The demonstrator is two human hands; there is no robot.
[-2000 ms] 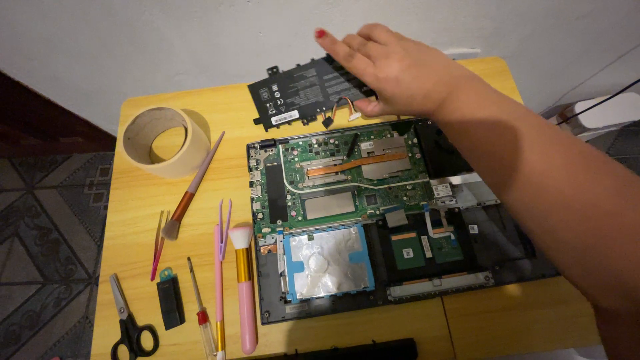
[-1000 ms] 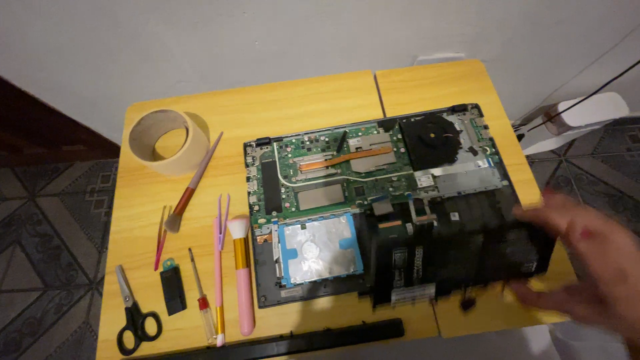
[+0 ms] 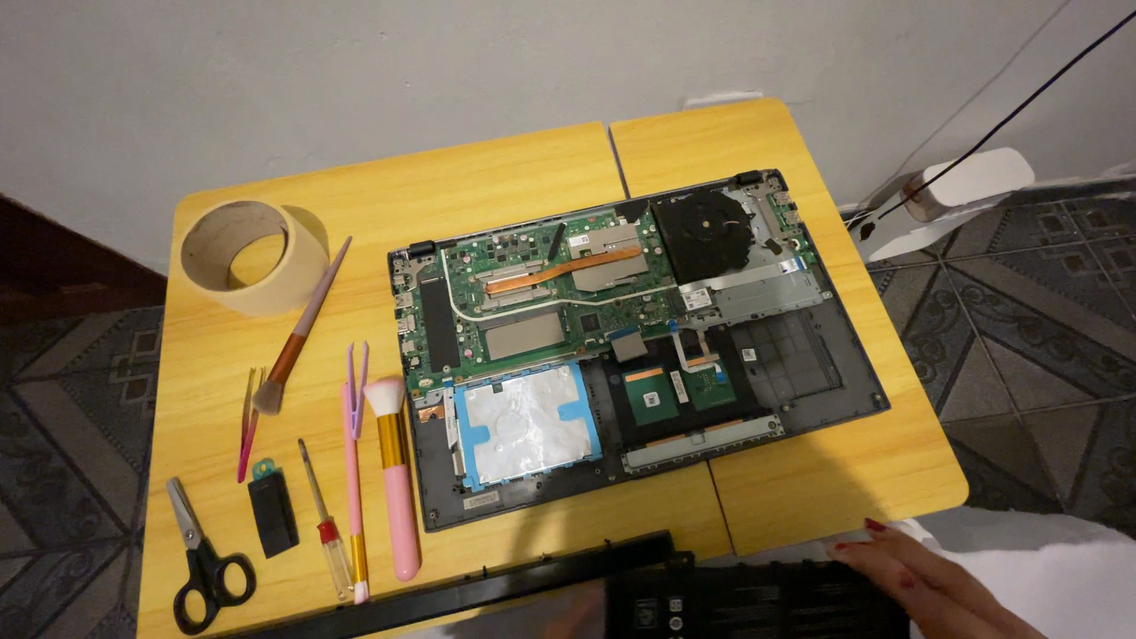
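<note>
My right hand (image 3: 923, 572) is at the lower right, its fingers over the right end of a black laptop battery (image 3: 754, 599), which is cut off by the bottom edge. The battery overlaps a long black panel (image 3: 497, 581) along the near table edge. My left hand cannot be made out; a blurred patch beside the battery is unclear. Above them lies an opened laptop base (image 3: 843, 364) with a green motherboard (image 3: 461, 355), a copper heat pipe (image 3: 568, 269), a black fan (image 3: 706, 235) and a hard drive with silvery and blue covering (image 3: 532, 422).
On the table's left are a roll of masking tape (image 3: 306, 266), makeup brushes (image 3: 399, 497), tweezers (image 3: 248, 426), scissors (image 3: 202, 550), a screwdriver (image 3: 327, 524) and a small black piece (image 3: 272, 510). A wall stands behind the table (image 3: 479, 182). A white object (image 3: 972, 182) is on the right.
The battery has moved from beyond the laptop, across its lower right part, to the near edge with my right hand. The laptop's fan and touchpad area are uncovered.
</note>
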